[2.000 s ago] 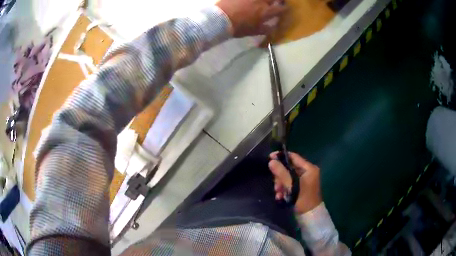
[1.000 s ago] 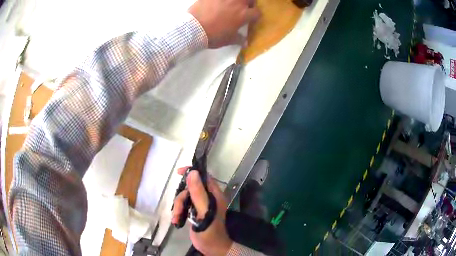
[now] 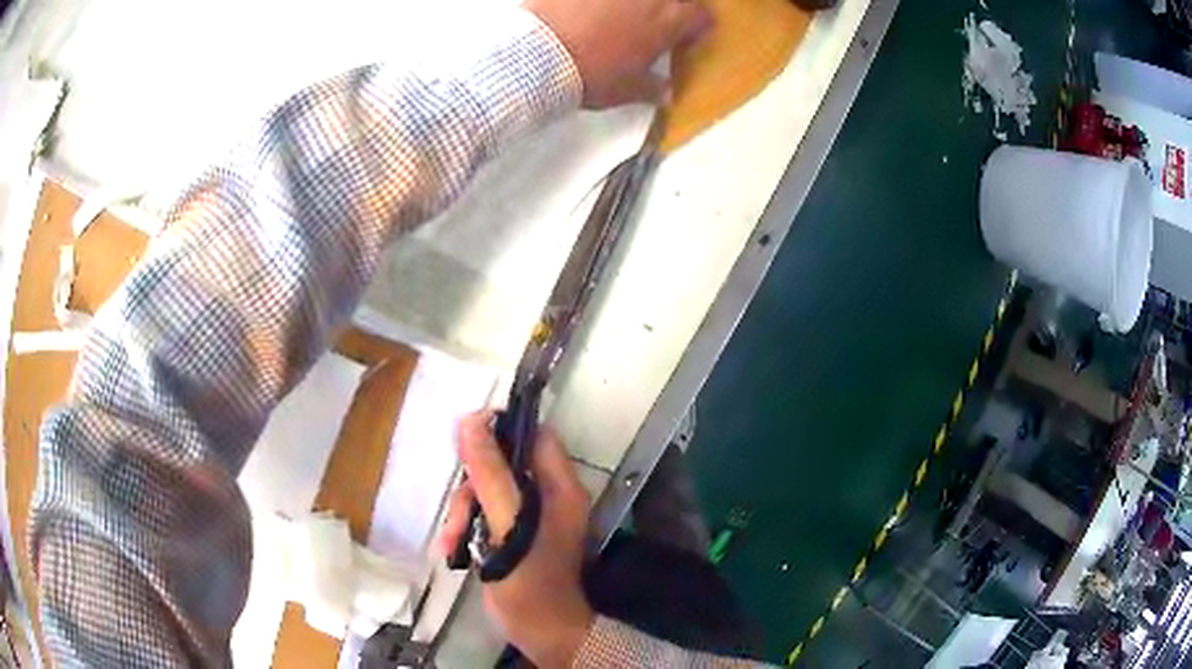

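Observation:
My right hand (image 3: 543,562) grips the black looped handles of the tailor's shears (image 3: 556,320) at the lower middle. The long blades lie low over the table and look nearly closed. Their tips meet the pointed end of the tan-brown pattern piece (image 3: 732,59) at the top. My left hand (image 3: 621,46) rests at the left edge of this pattern piece, cut off by the top of the picture; whether its fingers pinch the cloth is unclear. White cloth (image 3: 490,222) spreads from under my left hand, left of the blades.
A dark object (image 3: 813,4) sits on the pattern at the top edge. More brown card (image 3: 360,451) and white pieces lie at lower left, beside a grey metal block (image 3: 392,646). The metal-trimmed table edge (image 3: 765,242) runs diagonally. A white bin (image 3: 1065,235) and scraps (image 3: 997,76) are on the green floor.
The shears have moved from beyond the table edge onto the table, up to the pattern's point, and their blades look closer together than one second ago. The view has shifted too.

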